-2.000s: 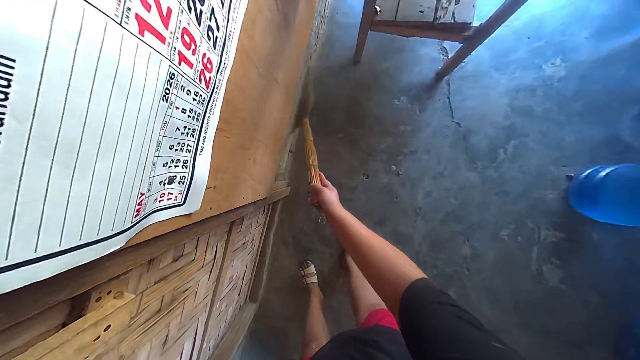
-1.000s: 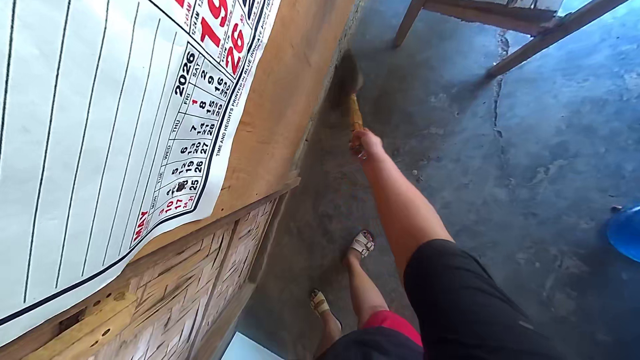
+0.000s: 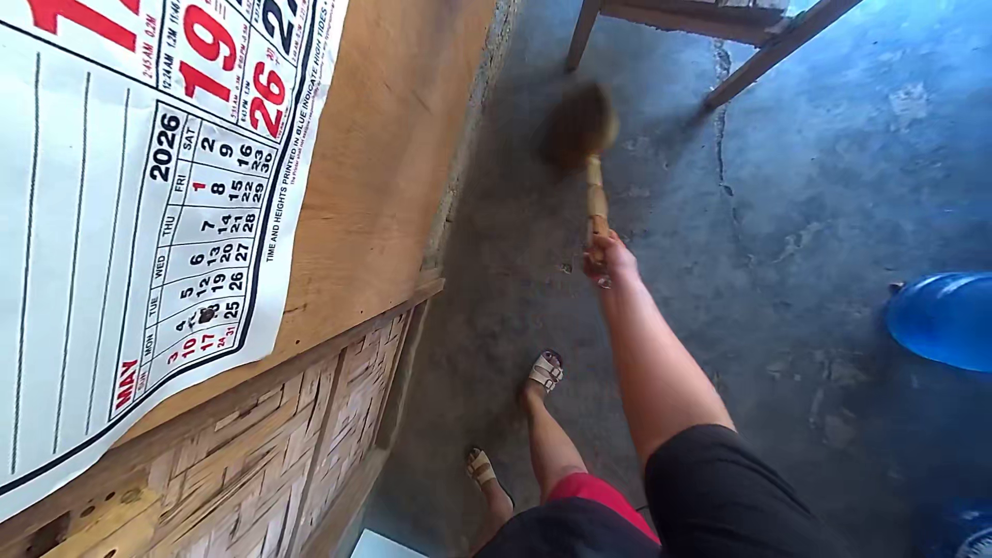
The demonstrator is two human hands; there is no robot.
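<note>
My right hand (image 3: 608,260) is closed around the lower end of a short, pale broom handle (image 3: 596,190). The brown broom head (image 3: 581,128) is blurred and fans out above the hand, over the concrete floor (image 3: 666,209). It lies to the right of the wall's foot and just below a wooden furniture leg. The arm, in a black sleeve, reaches up from the bottom right. My left hand is out of the frame.
A plywood wall (image 3: 372,155) with woven panels (image 3: 256,442) and a paper calendar (image 3: 209,232) runs along the left. Wooden furniture (image 3: 682,23) stands at the top. A blue plastic container (image 3: 942,322) is at the right. My sandalled feet (image 3: 546,372) are low in the middle.
The broom head has swung from beside the wall's foot out to the right, toward the furniture leg. My right hand has kept its hold on the handle. Both sandalled feet now show.
</note>
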